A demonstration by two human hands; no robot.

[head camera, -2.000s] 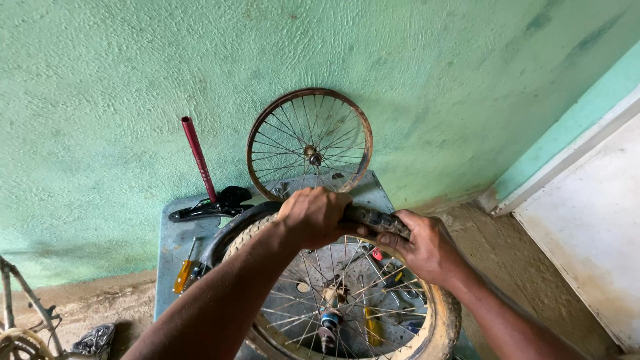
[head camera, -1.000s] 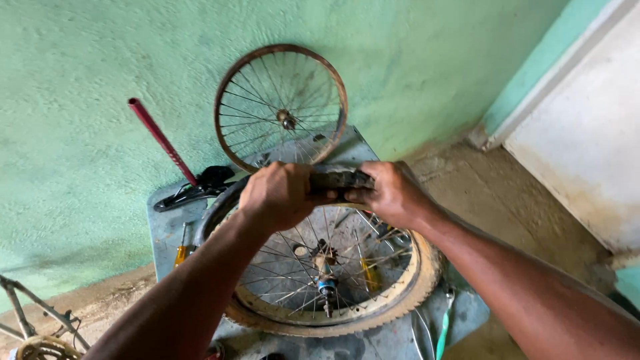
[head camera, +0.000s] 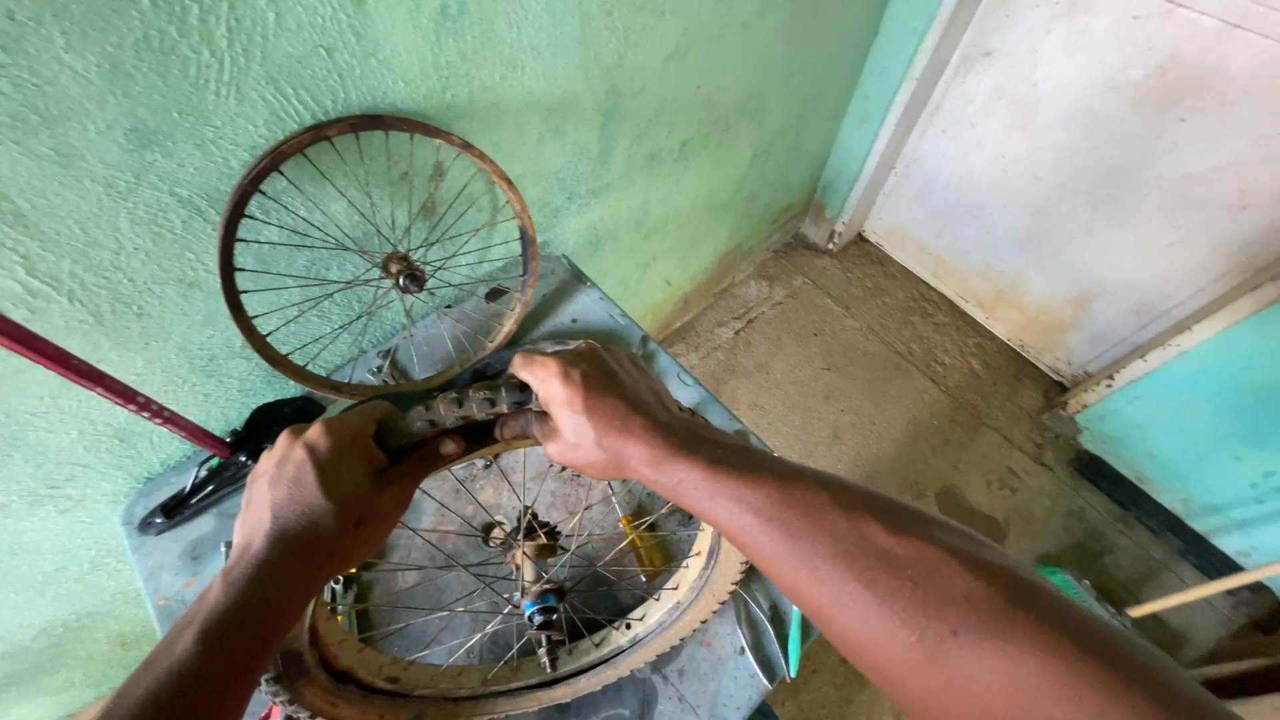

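A spoked bicycle wheel (head camera: pixel 640 640) with a pale rim lies tilted above a worn blue-grey table. Its knobby tire (head camera: pixel 465 405) is gripped at the far side by both hands. My left hand (head camera: pixel 320 480) closes around the tire at the upper left, thumb toward the rim. My right hand (head camera: pixel 590 410) grips it just to the right, fingers over the tread and thumb on the inner side. The hub (head camera: pixel 535 565) bears a sprocket and a blue band. Parts of the rim under my hands are hidden.
A rusty bare wheel (head camera: pixel 405 270) leans on the green wall behind. A red tube (head camera: pixel 120 390) and a black bicycle saddle (head camera: pixel 200 490) are at the left. A yellow-handled screwdriver (head camera: pixel 643 545) shows through the spokes. A green-handled tool (head camera: pixel 795 640) lies at the table's right edge; a white door stands beyond.
Both hands stay on the tire, the left now farther along toward the left side of the wheel. The view has moved closer and shifted right.
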